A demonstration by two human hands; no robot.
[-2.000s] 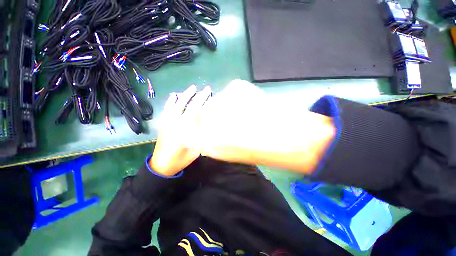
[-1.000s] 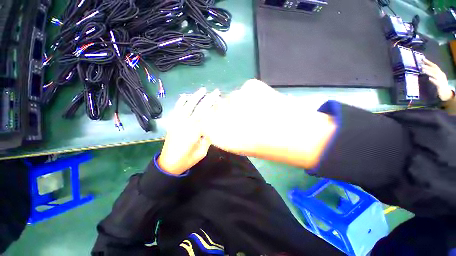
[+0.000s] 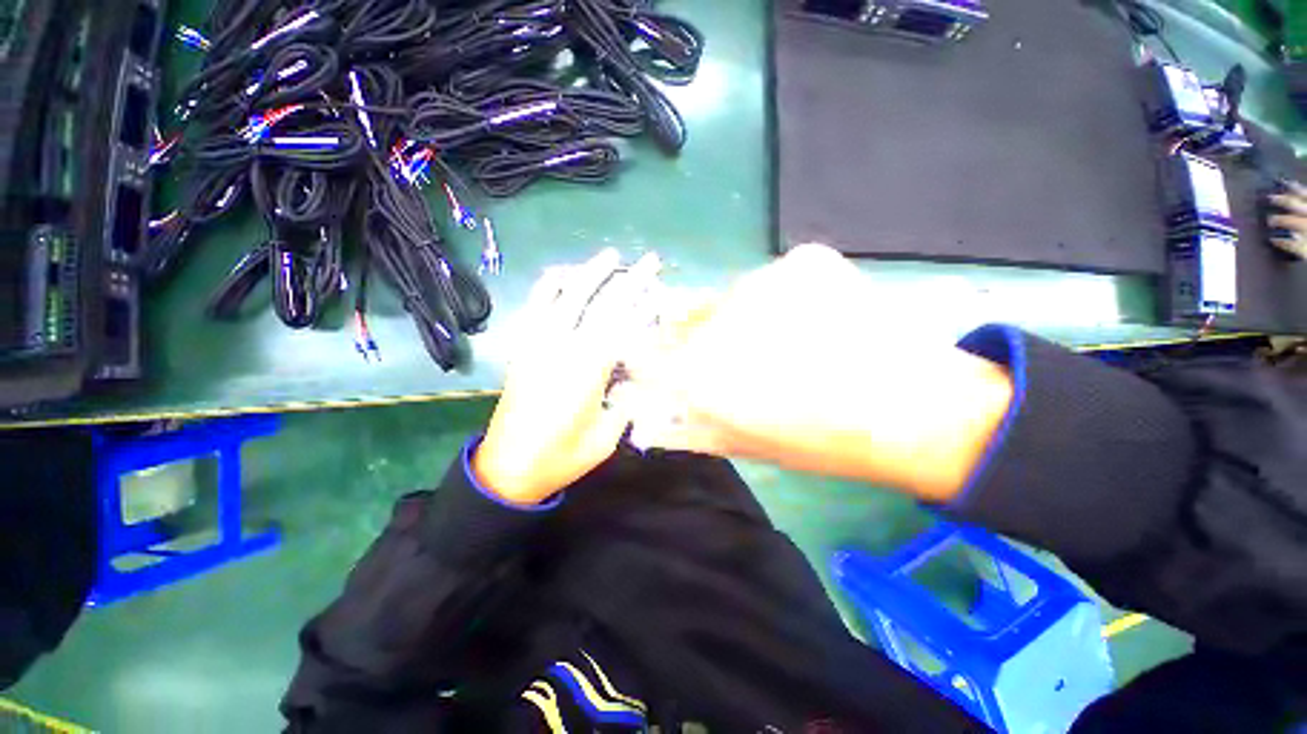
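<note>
My left hand (image 3: 571, 380) and my right hand (image 3: 781, 351) are close together at the near edge of the green table (image 3: 688, 201). Both are overexposed to near white, so finger detail is lost. A small dark bit shows between them, but what they hold is hidden. The fingers of my left hand point up and away from me. My right hand comes in from the right, its fist-like shape against my left hand. A heap of black cable bundles (image 3: 530, 115) with red, white and blue ends lies left of centre.
Stacked trays with modules (image 3: 122, 215) stand at the far left. A dark foam mat (image 3: 975, 144) lies right of centre, with modules (image 3: 917, 17) at its far edge. More labelled modules (image 3: 1207, 215) are at the right, near another person's hand (image 3: 1290, 222). Blue stools (image 3: 1054, 645) stand below.
The view has shifted so the table things sit further right. My hands stay together. The other person's hand appeared at the right and has moved off the labelled modules.
</note>
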